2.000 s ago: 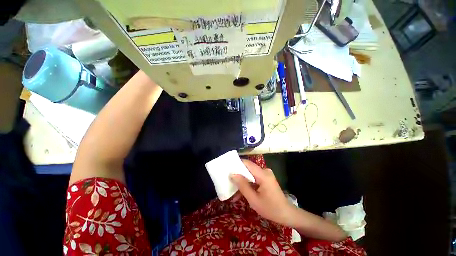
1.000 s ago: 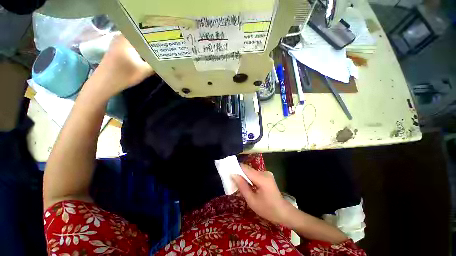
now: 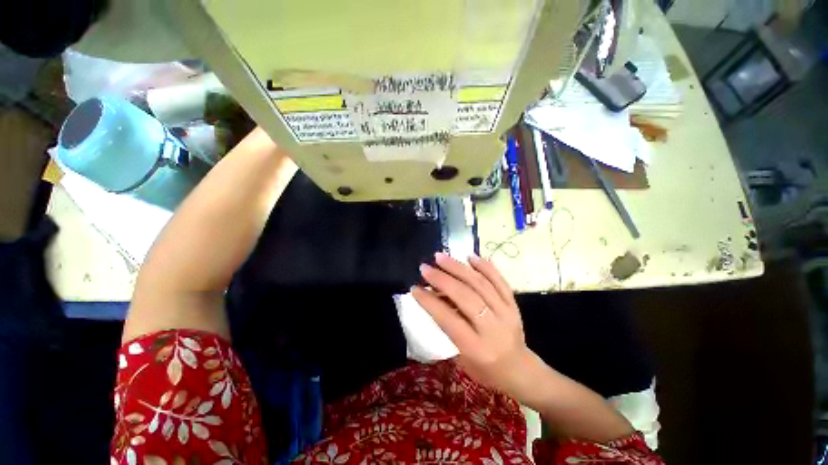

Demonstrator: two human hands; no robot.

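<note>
A black garment piece (image 3: 349,241) lies under the cream sewing machine head (image 3: 381,168) and hangs over the table's front edge toward the lap. A white strip (image 3: 424,329) shows at its right edge, below the table edge. My right hand (image 3: 477,309) lies palm down over the strip's right part, fingers spread toward the silver needle plate (image 3: 458,229). Whether it grips anything is not visible. My left forearm reaches up behind the machine head, which hides my left hand. The needle area is mostly hidden.
A light blue bottle (image 3: 118,150) and white papers (image 3: 109,218) are at left. Pens (image 3: 516,182), a long grey blade-like piece (image 3: 616,198) on brown card and white papers (image 3: 590,132) are at right. Fine thread (image 3: 560,238) curls on the table (image 3: 672,227). A blue bin (image 3: 304,409) is below.
My left hand has moved from beside the machine head to behind it, and the black cloth lies flatter. My right hand has gone from pinching the white strip to lying spread over it, nearer the needle plate.
</note>
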